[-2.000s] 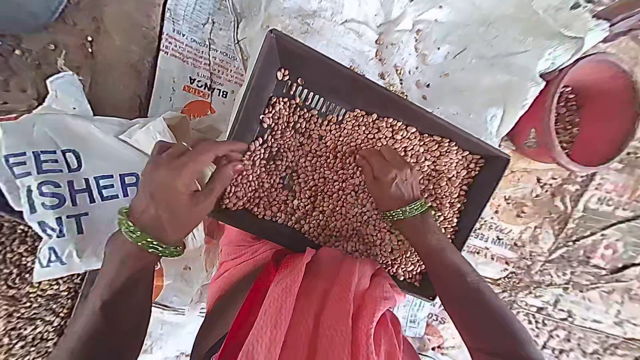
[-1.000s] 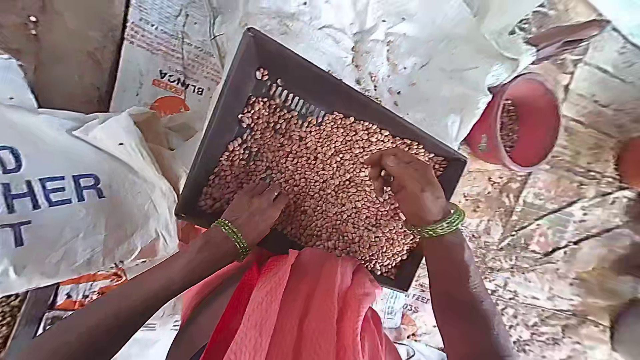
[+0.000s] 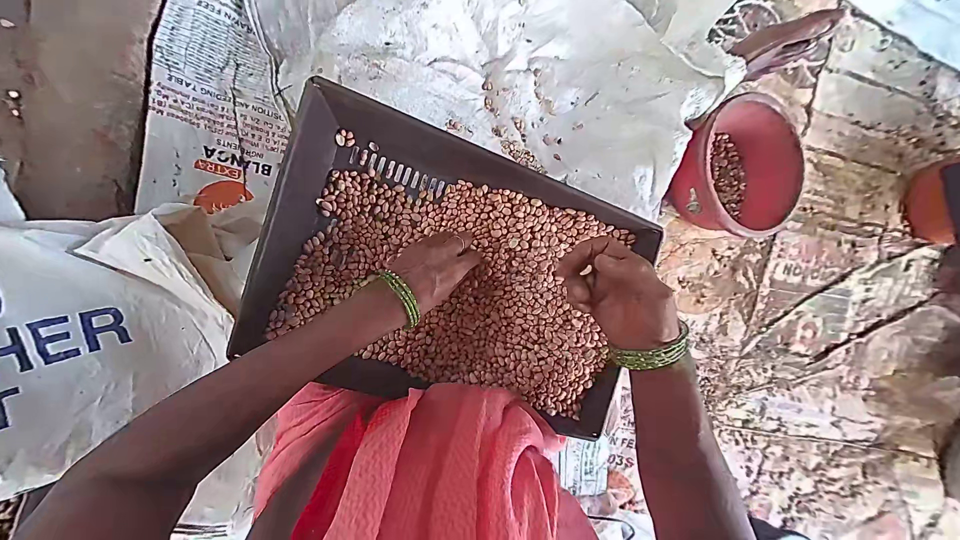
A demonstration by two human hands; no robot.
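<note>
A dark plastic tray (image 3: 282,217) with slots in its bottom lies tilted across my lap, over pink cloth (image 3: 450,457). Reddish-brown peanut kernels (image 3: 495,330) cover most of it. My left hand (image 3: 435,271) rests on the kernels near the tray's middle, fingertips down among them; whether it holds any is hidden. Over the right part of the tray is my right hand (image 3: 619,289), its thumb and forefinger bent toward each other above the kernels. Something small and pale shows between those fingers, too small to name. Both wrists wear green bangles.
Right of the tray stands a red plastic bucket (image 3: 761,165) with some kernels inside. A printed white sack (image 3: 97,330) lies at the left, and a whitish sheet (image 3: 450,67) with scattered kernels spreads beyond the tray. An orange-red container (image 3: 930,201) is at the right edge.
My left hand has moved from the tray's left rim onto the kernels, and further toward the middle. My right hand has risen from the kernels, its fingers now bent together.
</note>
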